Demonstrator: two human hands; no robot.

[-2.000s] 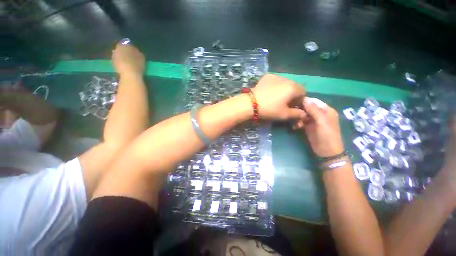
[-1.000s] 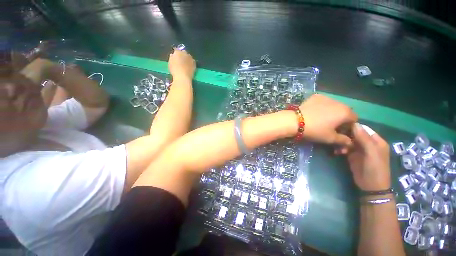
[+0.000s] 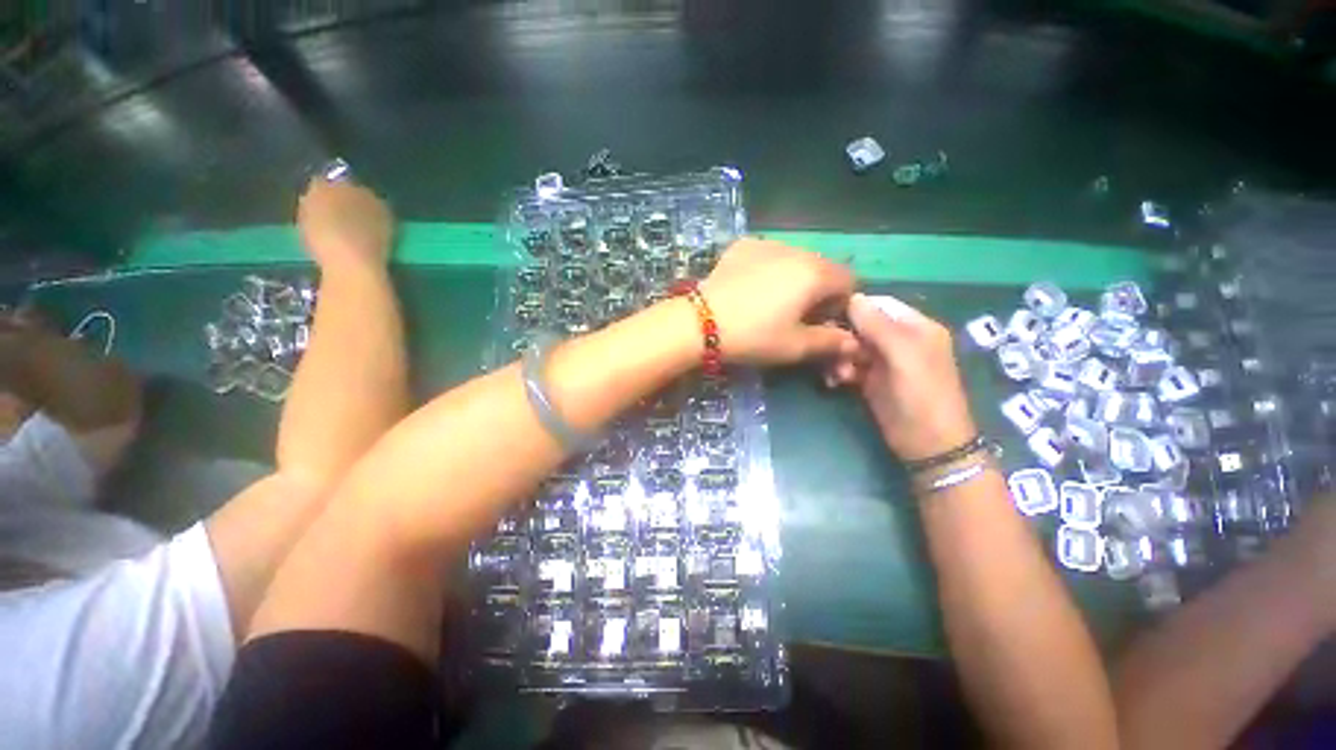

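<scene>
My left hand [image 3: 777,305], with a red beaded bracelet, reaches across a clear blister tray [image 3: 759,586]. Its fingers are curled and meet the fingertips of my right hand [image 3: 916,378] just right of the tray. A small white shape shows at my right fingertips; I cannot tell whether it is a finger cot or a part. Anything between the fingers is hidden. The tray has rows of pockets with dark square units, several with bright silvery centres. My left forearm hides its middle. Loose white-and-clear square casings [image 3: 1092,396] lie in a pile to the right.
A neighbour's arm [image 3: 344,352] reaches from the left to the dark belt [image 3: 484,88], a small piece at its fingertips. Clear square pieces [image 3: 261,337] lie beside it. Stray parts [image 3: 866,153] lie on the belt. Clear trays [image 3: 1275,322] and another person's forearm [image 3: 1231,630] are at the right.
The view swung left, then back right, shifting the whole scene. My hands stay joined at the same place beside the tray. The neighbour's hand stays at the belt edge.
</scene>
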